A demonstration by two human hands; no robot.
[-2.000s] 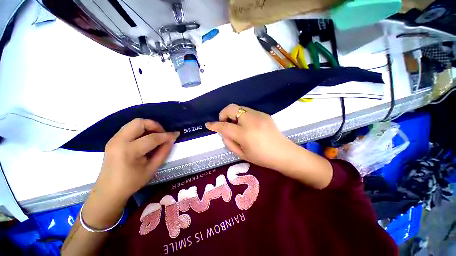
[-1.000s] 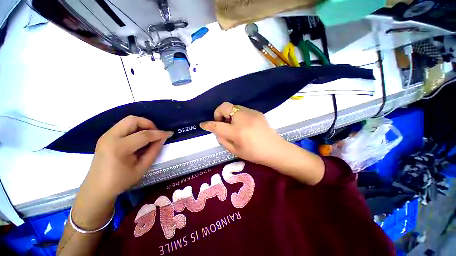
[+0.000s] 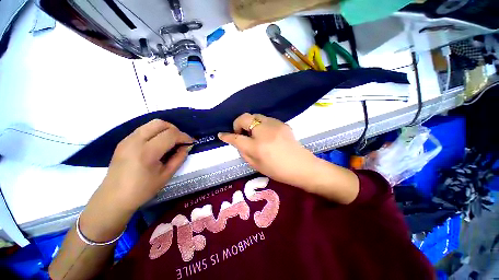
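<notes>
A long dark navy band [image 3: 246, 101] lies in a curve across the white tabletop near its front edge. A small black brand label [image 3: 206, 140] with white lettering is at the band's lower edge, between my fingertips. My left hand [image 3: 148, 158] pinches the label's left end between thumb and finger. My right hand [image 3: 268, 143], with a ring, has its fingertips on the label's right end and the band. How firmly the right fingers grip is hard to tell.
The sewing machine's presser foot [image 3: 183, 46] and grey-blue knob [image 3: 192, 74] stand behind the band. Orange-handled snips [image 3: 292, 53] and green-yellow scissors [image 3: 339, 56] lie behind its right part. A cardboard piece [image 3: 273, 11] and green block [image 3: 372, 8] are at the top. A plastic bag [image 3: 405, 156] hangs at right.
My left hand has shifted slightly up and its fingers are bent more at the label's end. The label is tilted a little differently. My right hand has barely moved.
</notes>
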